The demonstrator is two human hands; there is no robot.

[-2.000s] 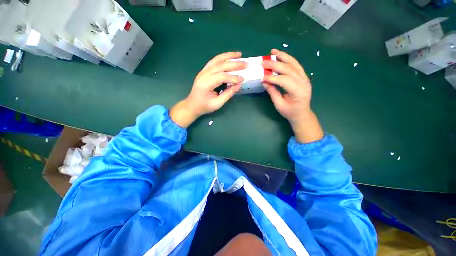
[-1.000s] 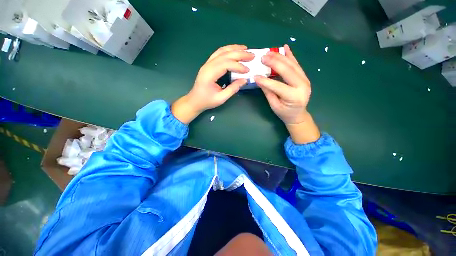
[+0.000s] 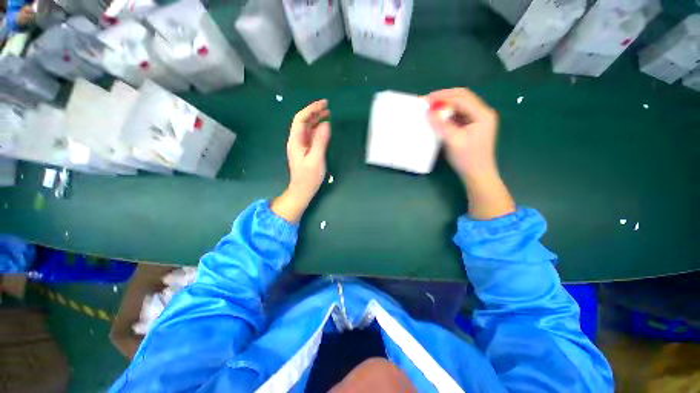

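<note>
A small white carton (image 3: 402,132) is in front of me over the green table, a plain white face towards me and a red patch at its upper right. My right hand (image 3: 465,129) grips it at that upper right corner, its fingers over the red patch; the hand is slightly blurred. My left hand (image 3: 309,150) is off the carton, to its left, fingers apart and holding nothing. Whether the carton touches the table I cannot tell.
Open cartons (image 3: 170,127) lean together at the left. More white cartons (image 3: 378,29) stand along the far side, others (image 3: 606,34) at far right. A brown box (image 3: 125,311) with white crumpled pieces is below the table edge at lower left. White scraps dot the green table (image 3: 384,230).
My left hand has let go of the carton and moved left. My right hand keeps hold at the carton's right corner. The view has shifted, showing more cartons at the far side.
</note>
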